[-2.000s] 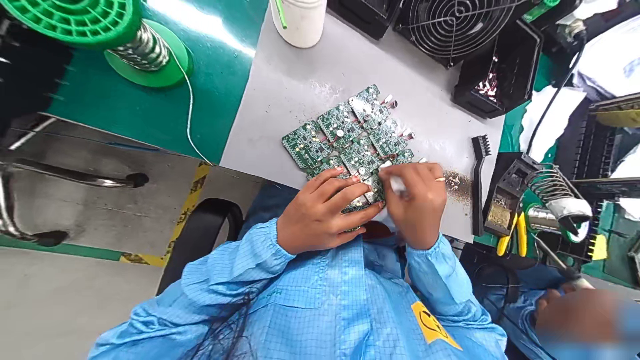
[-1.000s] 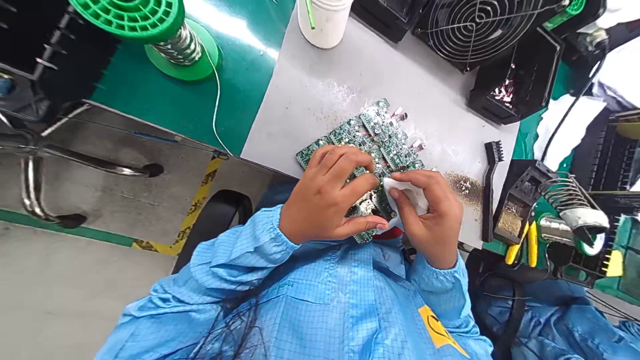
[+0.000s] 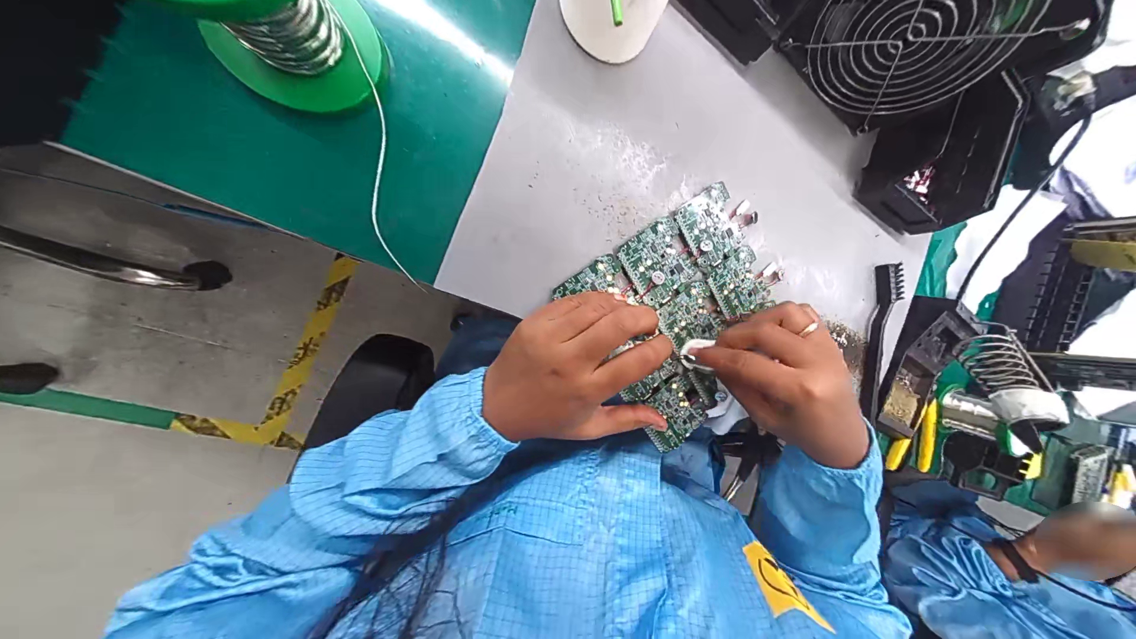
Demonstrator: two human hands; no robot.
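A panel of several joined green circuit boards point(image 3: 657, 257) lies at the near edge of the grey mat, populated with small parts and short wires. My left hand point(image 3: 581, 368) rests on its lower left part, fingers bent and spread over the boards. In my right hand point(image 3: 781, 373) a small white wad, perhaps cloth or tissue point(image 3: 697, 351), is pinched between thumb and fingers and touches the boards. More white material shows below that hand. The fingers hide part of the panel.
A black brush point(image 3: 879, 337), a soldering iron stand point(image 3: 1003, 373) and yellow-handled pliers point(image 3: 926, 435) are at right. A fan point(image 3: 905, 53) and black bin point(image 3: 941, 160) stand behind. A white container point(image 3: 612, 27) and solder wire spool point(image 3: 293, 44) sit at the back. A co-worker's sleeve point(image 3: 950, 559) shows lower right.
The white wad in my right hand is now on the boards, between my hands; a second ago it was at their right side. My left hand stays on the panel.
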